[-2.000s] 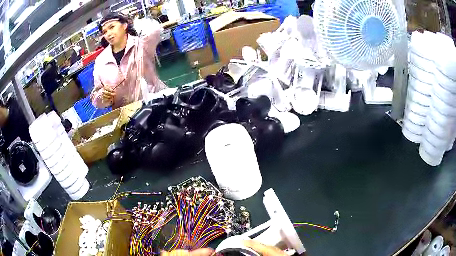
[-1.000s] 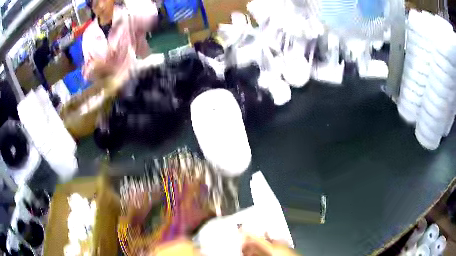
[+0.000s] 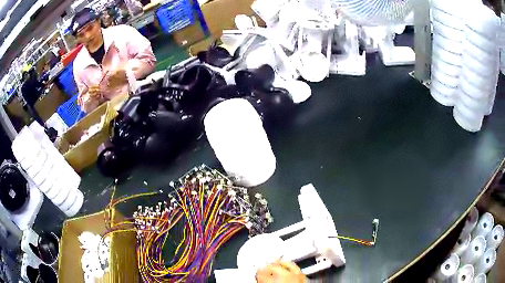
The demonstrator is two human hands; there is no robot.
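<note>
A white plastic bracket (image 3: 324, 232) lies tilted at the bottom centre, its round end towards me. A thin lead (image 3: 357, 240) with a small connector sticks out of its right side. My right hand (image 3: 281, 272), cut off by the bottom edge, has its fingers on the bracket's round end and holds it. A white piece (image 3: 235, 276) shows beside it, partly cut off; I cannot tell what it is. My left hand is out of the picture. A looped multicolour wire harness bundle (image 3: 194, 226) lies left of the bracket.
An open carton (image 3: 123, 251) holds small white collars. Behind are a white stack (image 3: 239, 141), a heap of black shells (image 3: 166, 119) and piled white brackets (image 3: 315, 38). White columns (image 3: 462, 61) stand right, more (image 3: 47, 168) left. A person in pink (image 3: 111, 61) is across the table.
The view has shifted, so the bench things sit higher and further left. My left hand has left the picture. More of the bracket shows, and my right hand is still on it.
</note>
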